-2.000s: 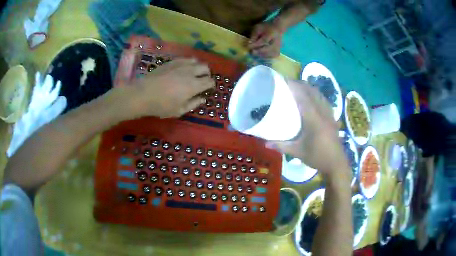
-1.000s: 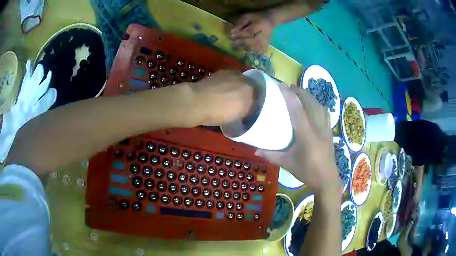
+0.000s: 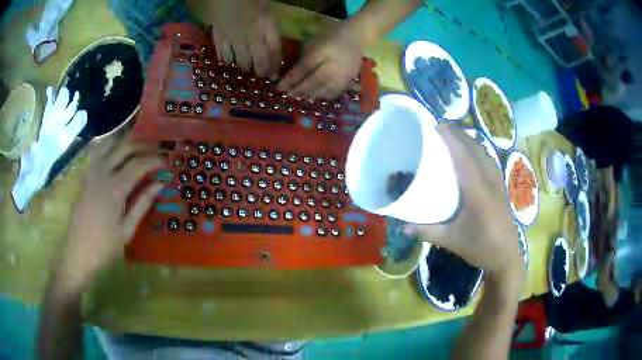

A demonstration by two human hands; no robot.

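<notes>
The orange-red loading tray [image 3: 246, 256] lies on the table with two key layouts full of round shiny-rimmed key pieces and dark long bars. My right hand [image 3: 479, 211] holds the white cup [image 3: 440, 176] tilted over the tray's right side; a few dark pieces lie inside it. My left hand [image 3: 123, 190] is at the tray's left edge, blurred, fingers spread over blue-grey pieces. I see nothing in its fingers.
Another person's two hands [image 3: 327, 67] work on the far layout. Plates of blue-grey, yellow, orange [image 3: 521, 184] and black pieces [image 3: 450, 278] stand right. A round dish [image 3: 130, 98], white gloves [image 3: 53, 140] and a small bowl [image 3: 15, 119] are left.
My left hand has come out of the cup and moved to the tray's left edge. The other person's hands have moved onto the far layout. The tray appears higher in view.
</notes>
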